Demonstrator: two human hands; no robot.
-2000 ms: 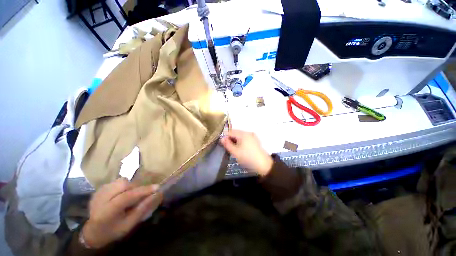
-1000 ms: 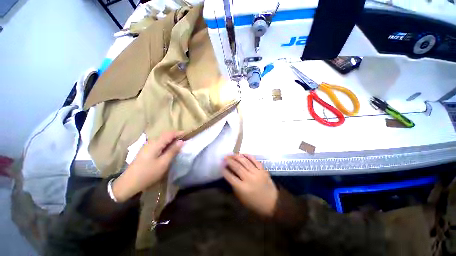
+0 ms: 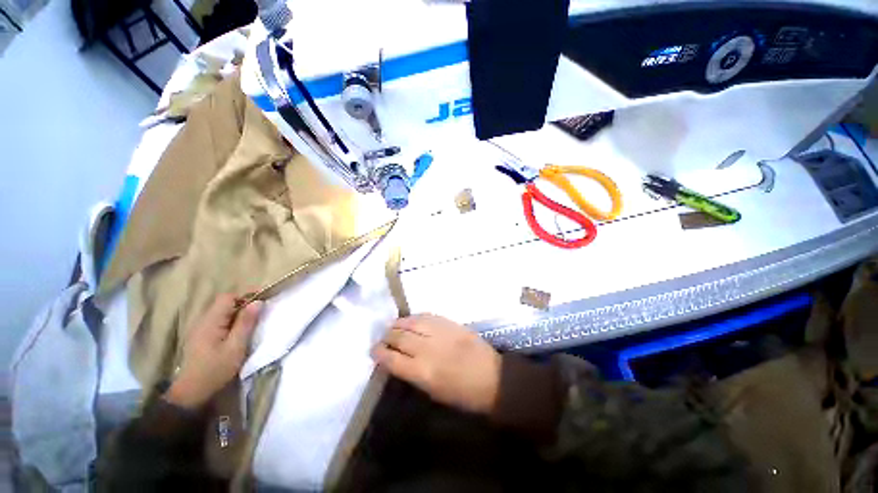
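Note:
A khaki garment piece (image 3: 260,197) lies left of the needle, its edge running up to the presser foot (image 3: 371,183). White lining (image 3: 322,385) spreads between my hands, with a narrow brown strip (image 3: 394,279) along its right side. My left hand (image 3: 219,349) pinches the khaki edge at the left. My right hand (image 3: 441,363) rests on the lining and strip near the table's front edge, fingers together; its fingertips are at the strip's side. The white sewing machine head (image 3: 424,82) stands above the cloth.
Scissors with red and orange handles (image 3: 581,193) lie right of the needle. Green and black snips (image 3: 695,200) lie farther right. Small brown scraps (image 3: 535,298) lie on the table. A blue bin (image 3: 712,337) is below the table edge. White cloth (image 3: 60,371) hangs at the far left.
The hands have moved apart from the seam and the lining is now opened out between them. My left hand has shifted from low on the cloth to the khaki edge. The view has shifted too.

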